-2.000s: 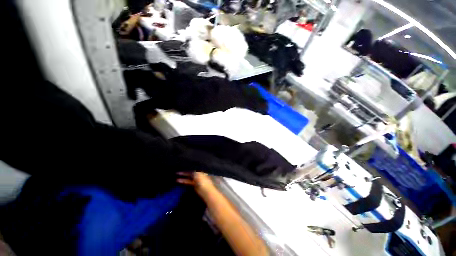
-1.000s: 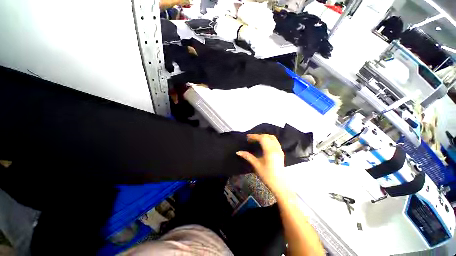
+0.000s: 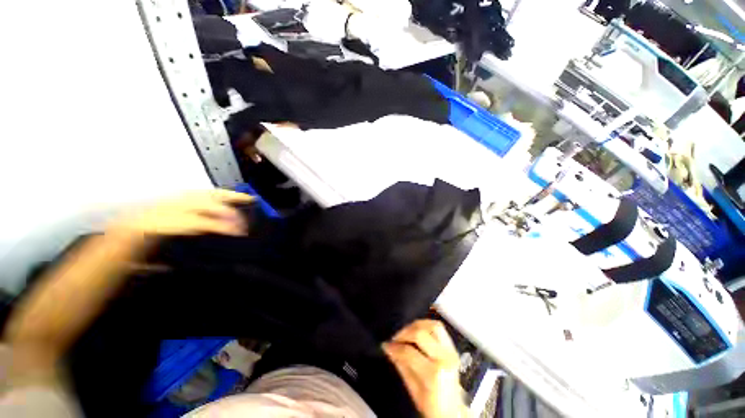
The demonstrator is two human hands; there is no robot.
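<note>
The black garment (image 3: 392, 245) runs from the needle area of the sewing machine (image 3: 604, 237) across the white table's front edge and down over the lap. Its far end lies at the presser foot (image 3: 482, 219). My left hand (image 3: 184, 216), blurred, is over the cloth at the left with fingers stretched out; whether it grips the cloth is unclear. My right hand (image 3: 426, 359) is at the table's front edge with fingers curled on the garment's near edge. Dark metallic snips (image 3: 539, 295) lie on the table right of the needle, near a small brown tab (image 3: 568, 335).
A perforated grey post (image 3: 188, 90) stands at upper left. Dark garments (image 3: 327, 90) lie behind the white table (image 3: 327, 167). A blue crate (image 3: 482, 126) is behind the table, another blue crate (image 3: 184, 363) beside the lap. Black strips (image 3: 613, 229) drape over the machine head.
My left hand has come into view at the left. My right hand has moved from on top of the cloth down to its near edge. The garment has spread wider by the needle.
</note>
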